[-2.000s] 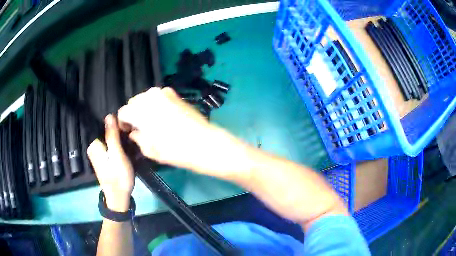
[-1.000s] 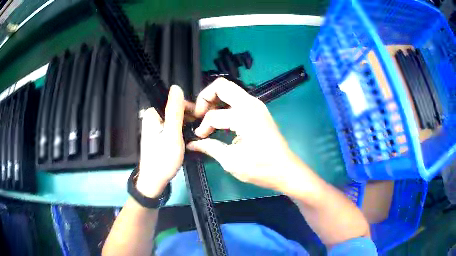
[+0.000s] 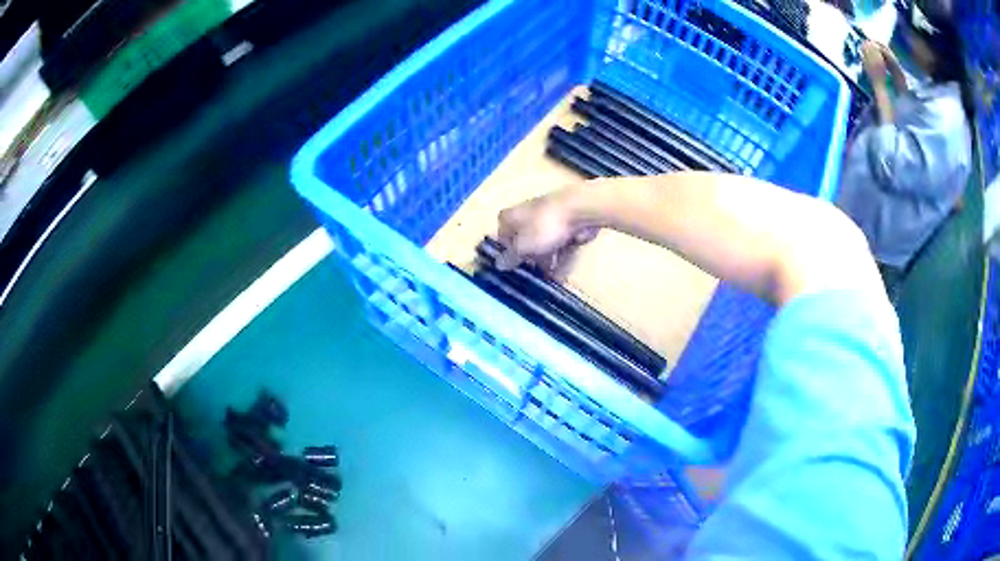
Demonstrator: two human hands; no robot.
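My right hand (image 3: 543,230) reaches down into the tall blue crate (image 3: 378,241). Its fingers are bent over the upper ends of black tubes (image 3: 581,323) along the crate's near side. The fingertips are partly hidden, so I cannot tell whether they grip a tube. More black tubes (image 3: 641,137) lie in the crate's far part, on a tan cardboard liner (image 3: 647,263). My left hand is out of the picture.
Small black fittings (image 3: 291,482) lie loose on the teal bench (image 3: 406,438). A dark grooved foam tray (image 3: 110,482) with tubes is at the lower left. A dark flat piece (image 3: 581,531) shows at the bottom edge. Another person (image 3: 905,164) is at the upper right.
The view has swung right to the crate. My right hand has left the black tubular part and moved into the crate. My left hand and the part it held are out of view.
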